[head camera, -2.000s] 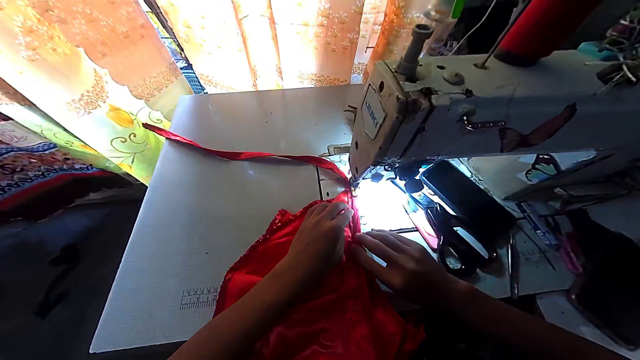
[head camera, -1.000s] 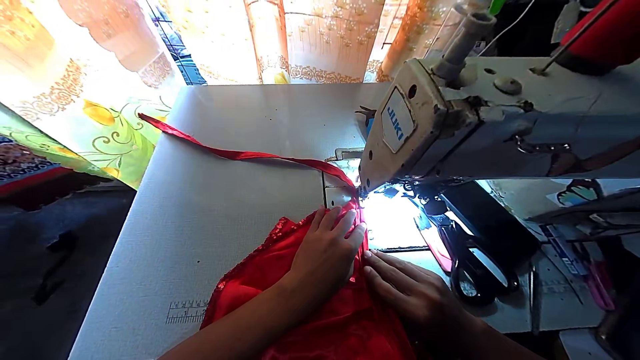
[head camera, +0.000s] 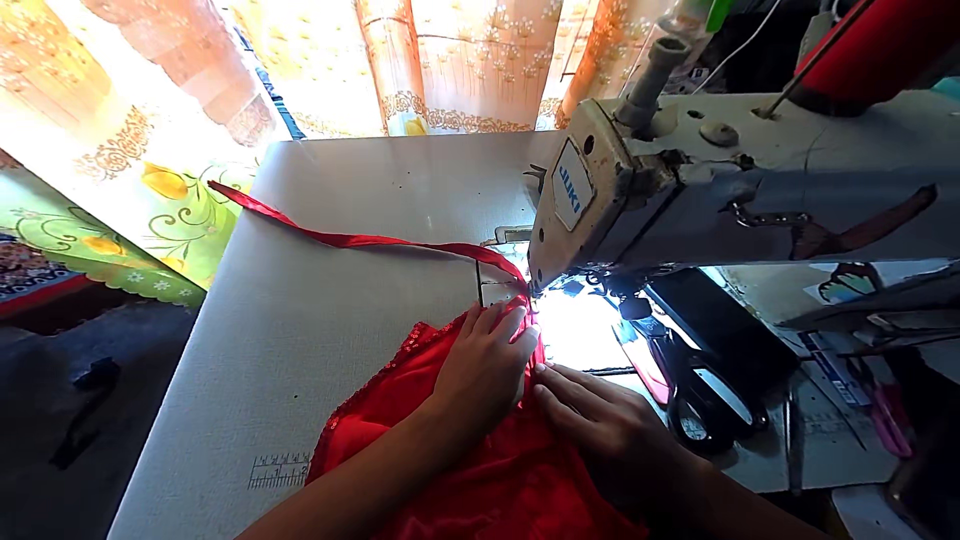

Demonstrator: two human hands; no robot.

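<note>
A red satin cloth with a sequined edge (head camera: 390,442) lies on the sewing table, its narrow end under the needle area of a Juki sewing machine (head camera: 645,187). My left hand (head camera: 487,360) rests flat on the cloth just in front of the presser foot, fingers slightly bent. Close to its right, my right hand (head camera: 600,412) touches the cloth's right edge with its fingertips; whether it pinches the fabric cannot be told. A long red fabric strip (head camera: 360,240) runs from the needle area to the table's far left edge. The machine's lamp brightly lights the needle plate, and the needle itself is hidden.
Black-handled scissors (head camera: 697,405) lie right of the needle plate beside a black rectangular object (head camera: 727,330). Farther right are pink-handled scissors (head camera: 889,420) and a pen (head camera: 832,367). A red thread cone (head camera: 862,60) stands on the machine. Curtains (head camera: 480,67) hang behind the table (head camera: 300,315).
Both hands stay on the red cloth near the needle area. The camera view has shifted somewhat; no other clear change shows.
</note>
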